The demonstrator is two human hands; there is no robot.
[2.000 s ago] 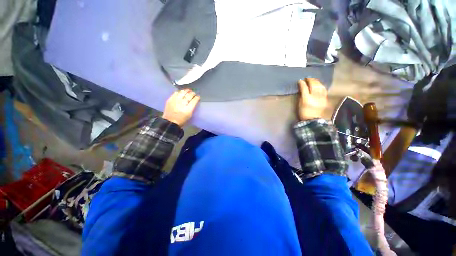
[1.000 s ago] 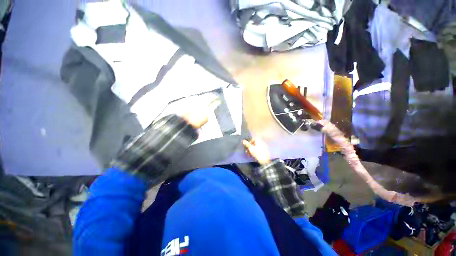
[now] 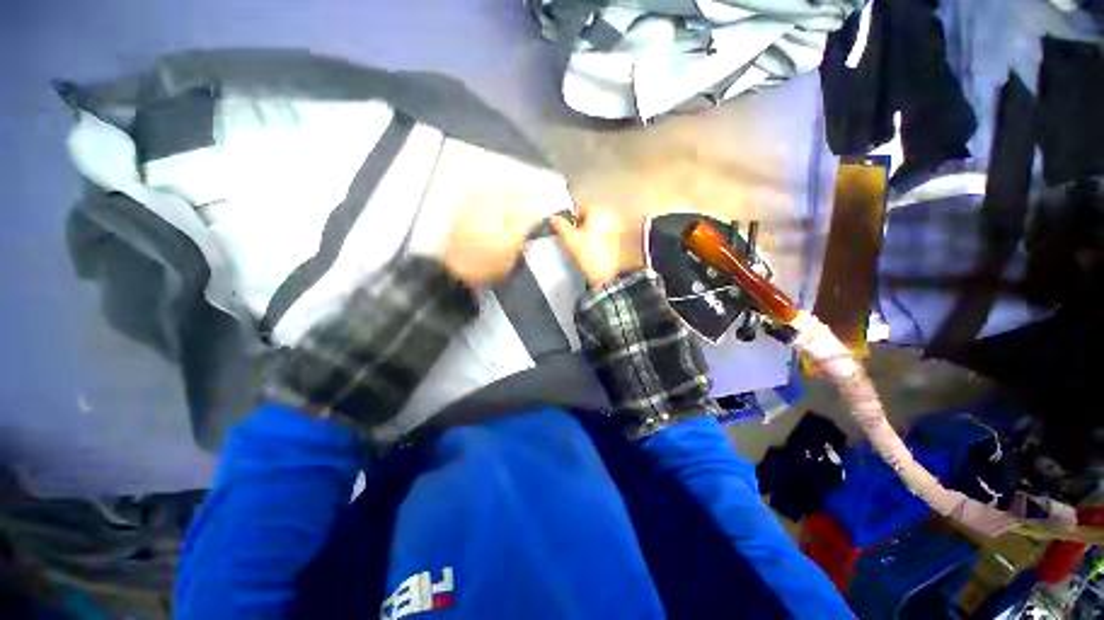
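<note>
The grey garment piece [image 3: 327, 67] lies on the table with its white inner side [image 3: 285, 158] up, crossed by dark grey strips [image 3: 345, 224]. My left hand [image 3: 487, 233], blurred, lies on the white side near its right end. My right hand [image 3: 593, 246] is just right of it, with its fingertips on a dark strip at the garment's right edge. The two hands almost touch and both pinch the cloth there. The steam iron [image 3: 696, 276] stands to the right of my right hand, untouched, with its orange-brown handle upward.
A crumpled grey and white garment pile [image 3: 690, 55] lies at the table's far side. A brown-yellow strip [image 3: 851, 273] is at the right edge. The pink steam hose [image 3: 878, 430] runs to lower right. Dark cloth [image 3: 902, 85] lies beyond, and blue and red things are on the floor.
My right hand has moved up from the near edge to the garment's right edge, beside my left hand. The garment's left part has shifted left and lies more spread.
</note>
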